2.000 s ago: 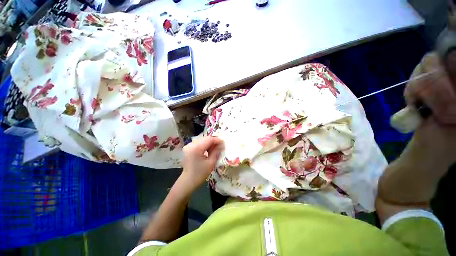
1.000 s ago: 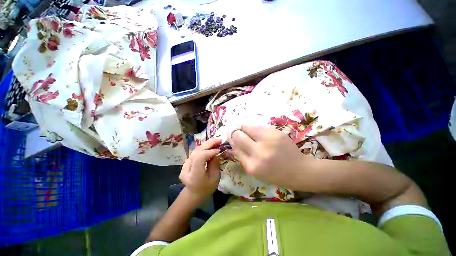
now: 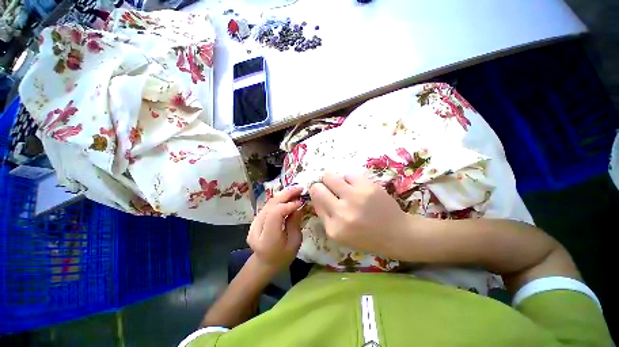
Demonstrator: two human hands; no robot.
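A cream-white floral garment (image 3: 461, 152) lies bunched on my lap. My left hand (image 3: 275, 227) pinches the garment's left edge between thumb and fingers. My right hand (image 3: 356, 210) is beside it, fingertips together at the same edge and nearly touching the left ones. A small dark spot, possibly a button, shows between the fingertips. A needle and thread cannot be made out there.
A second floral garment (image 3: 163, 129) is heaped at left over the edge of the white table (image 3: 407, 41). A phone (image 3: 250, 95) lies at the table's near edge, with dark buttons (image 3: 292, 35) beyond. A blue crate (image 3: 88, 264) stands below left.
My right hand was far out to the right pulling a pale thread two seconds ago, and came back to the garment beside my left hand. In the last second the hands have barely moved.
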